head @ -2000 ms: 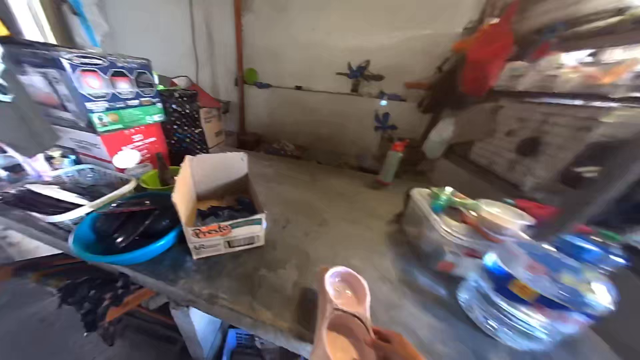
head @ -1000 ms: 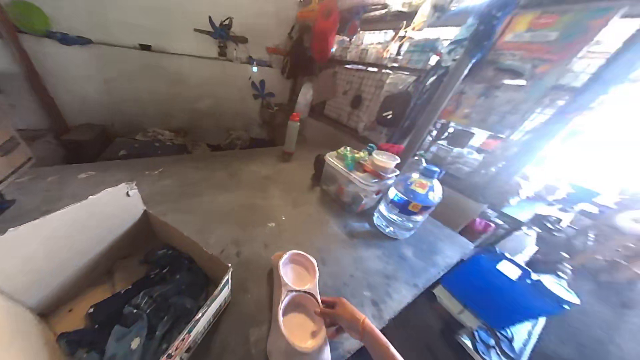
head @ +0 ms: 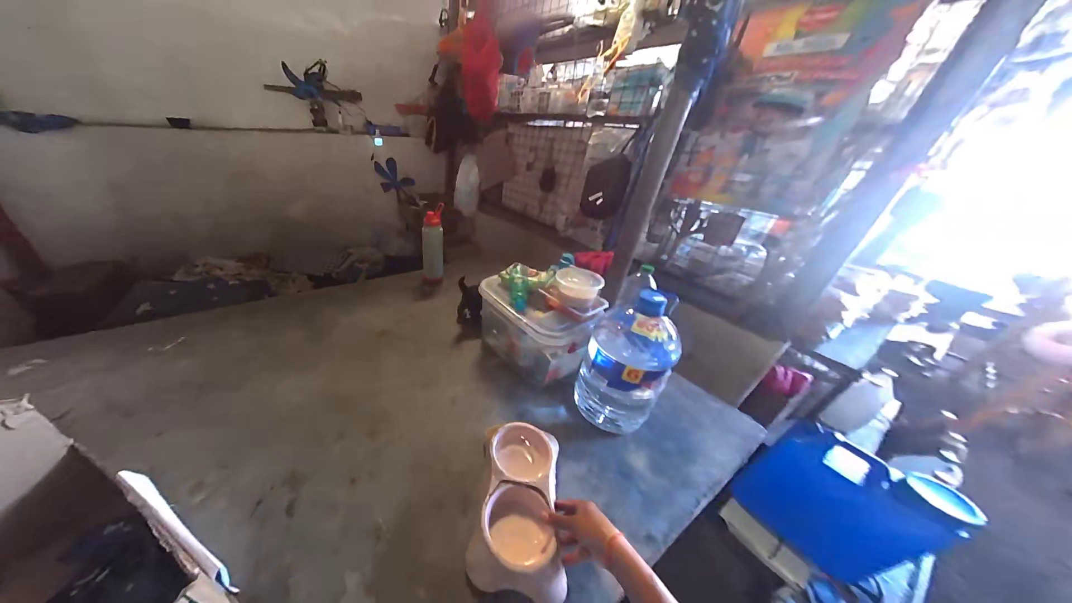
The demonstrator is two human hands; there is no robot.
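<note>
A pale pink double pet bowl (head: 479, 563) with two round hollows is at the bottom middle, over the grey tabletop. My right hand (head: 584, 529), with an orange band at the wrist, grips its right rim, the fingertips at the larger, nearer hollow. No left hand shows in the view. Beyond the bowl, to the right, stands a large clear water bottle (head: 620, 406) with a blue cap. Beside it is a clear plastic box (head: 532, 347) with a small lidded tub (head: 579, 286) and other small items on top.
An open cardboard box (head: 172, 532) holding dark cloth sits at the lower left. A drink bottle with a red lid (head: 432, 251) stands near the back of the table (head: 318, 402). A metal post (head: 649, 193) rises behind the water bottle; a blue plastic container (head: 837, 502) is beyond the right edge.
The view has swung to the right. The right hand stays at the bowl's right side, and the blue container beyond the table's edge has come into view.
</note>
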